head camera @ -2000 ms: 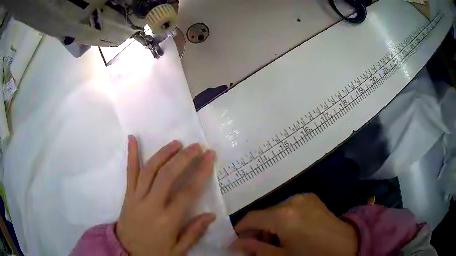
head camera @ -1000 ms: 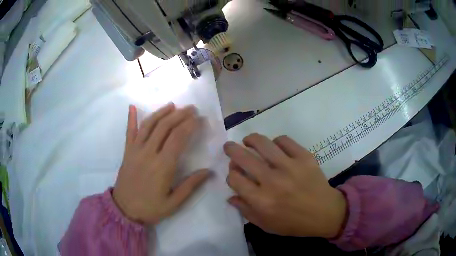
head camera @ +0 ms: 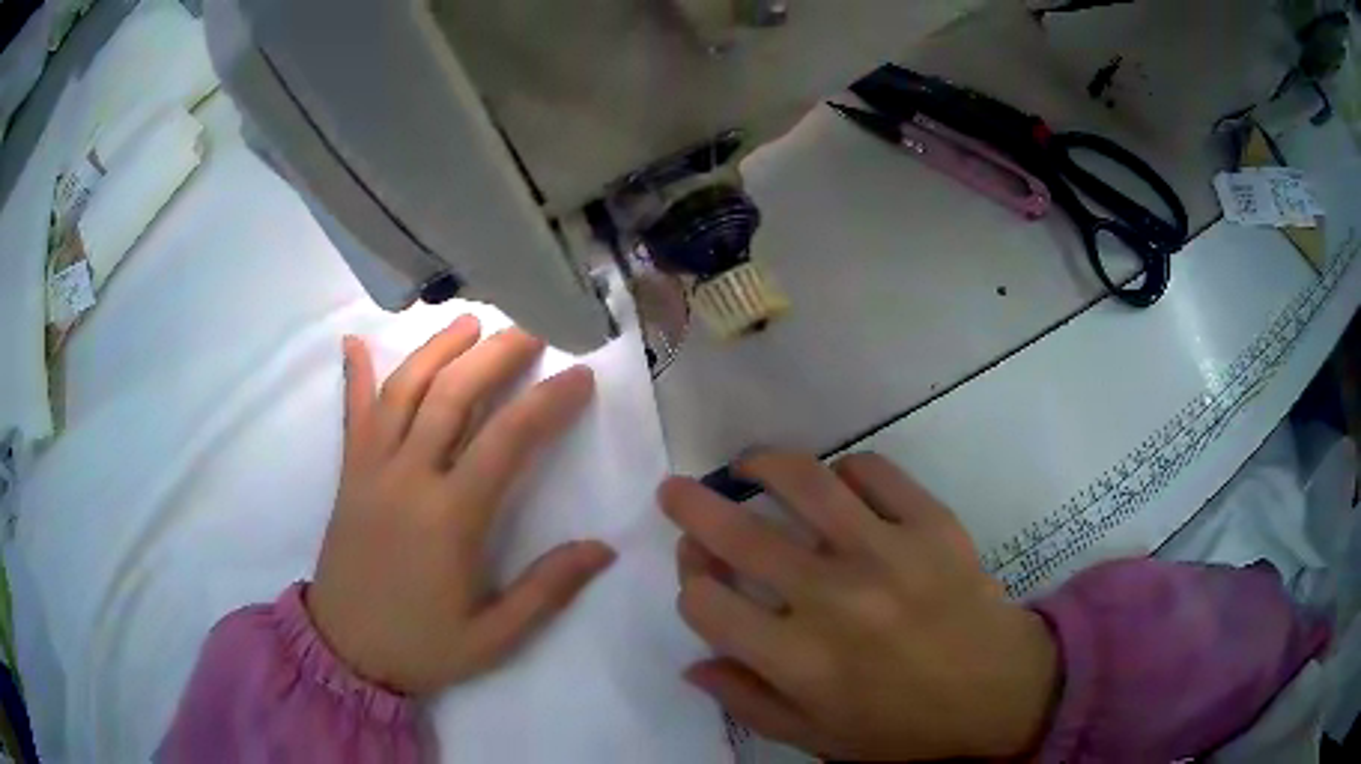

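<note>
The white cloth lies over the left and middle of the table, its straight right edge running up to the sewing machine head. My left hand lies flat on the cloth with fingers spread, just below the machine head. My right hand is at the cloth's right edge with fingers curled; whether it pinches the edge cannot be told. The cream ribbed knob is beside the needle area. The needle and presser foot are hidden by the machine head.
Black shears lie right of the machine, with pink snips against them. A paper label is at the right. Cream-white pieces with tags lie at the far left. Ruler markings run along the table's front edge.
The view has shifted, and the machine head looks larger and covers the foot. My right hand has come up from below to the cloth's edge. My left hand is nearer the machine head.
</note>
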